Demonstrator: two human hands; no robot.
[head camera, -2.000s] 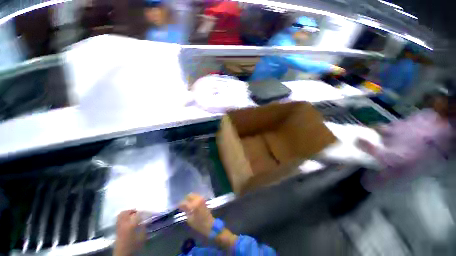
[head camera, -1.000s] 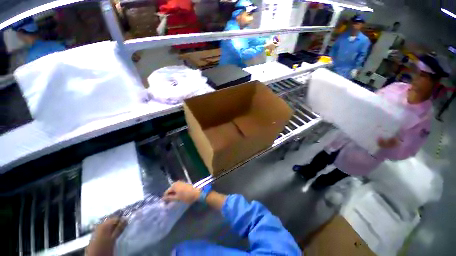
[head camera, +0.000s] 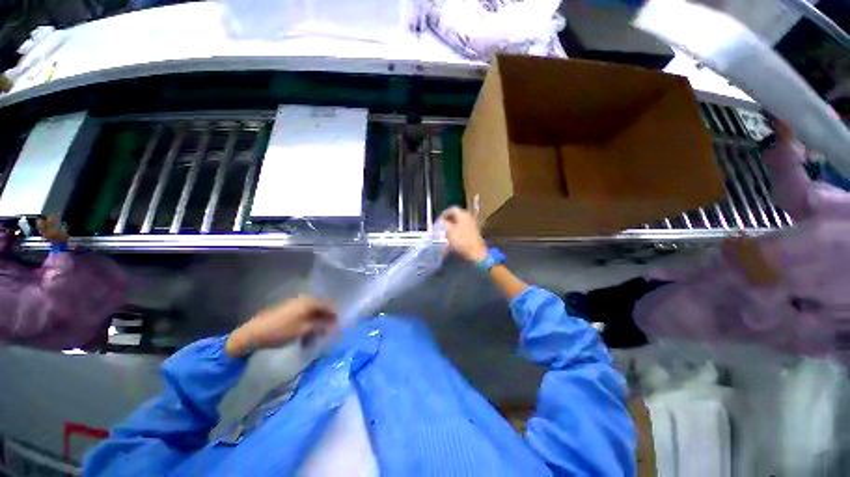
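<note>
My left hand (head camera: 287, 321) and my right hand (head camera: 464, 235) hold a clear wrinkled plastic bag (head camera: 387, 279) stretched between them, in front of my body. A white metal-cased unit (head camera: 312, 163) lies flat on the roller conveyor, just beyond the bag. The bag's far side reaches the conveyor rail near the unit's front edge; whether it covers that edge is unclear. An open brown carton (head camera: 541, 177) stands on the conveyor to the right, beyond my right hand. The part of it in view inside is bare cardboard.
Another unit (head camera: 42, 168) lies on the conveyor at the left, by a person in pink (head camera: 61, 279). At the right, another person in pink (head camera: 746, 298) stands near a raised white foam piece (head camera: 755, 65). A heap of clear bags (head camera: 494, 23) lies on the bench. White wrapped pieces (head camera: 690, 419) are at the lower right.
My view has turned downward and to the left. The bag, earlier bunched low between my hands, is now stretched out between them. The foam piece at the right is now higher, near the carton.
</note>
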